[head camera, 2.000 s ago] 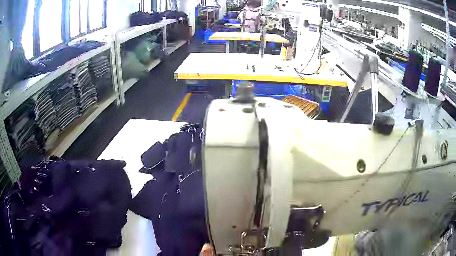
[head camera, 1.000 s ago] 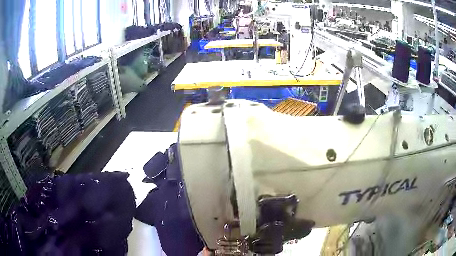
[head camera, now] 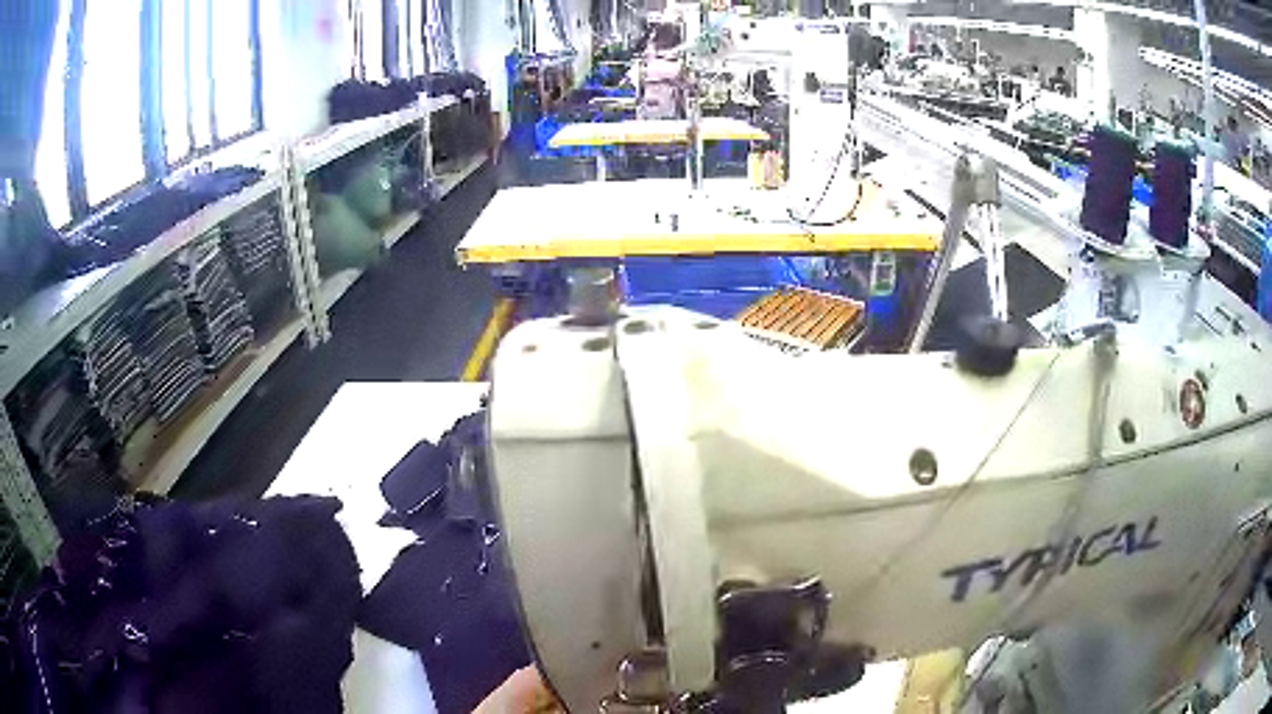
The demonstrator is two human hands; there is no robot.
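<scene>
The cream-white sewing machine (head camera: 865, 474) with dark blue "TYPICAL" lettering fills the centre and right. Dark cloth pieces (head camera: 447, 593) lie on the white sewing table (head camera: 398, 419), left of the machine head and partly behind it. A larger dark heap of cloth (head camera: 195, 607) with pale thread tails lies at the lower left. A small part of my left hand (head camera: 519, 693) shows at the bottom edge, beside the machine head and at the dark cloth; its fingers are mostly cut off. My right hand is not in view. The needle area is cut off by the bottom edge.
White shelving (head camera: 300, 251) with stacked cut pieces (head camera: 175, 342) runs along the windows at the left. Two dark thread cones (head camera: 1109, 188) stand behind the machine arm. A white table with a yellow edge (head camera: 698, 223) and a slatted wooden piece (head camera: 802, 318) are ahead.
The view has shifted, and the machine head sits further left than two seconds ago. More of my left hand shows at the bottom edge. The cloth heaps look much the same.
</scene>
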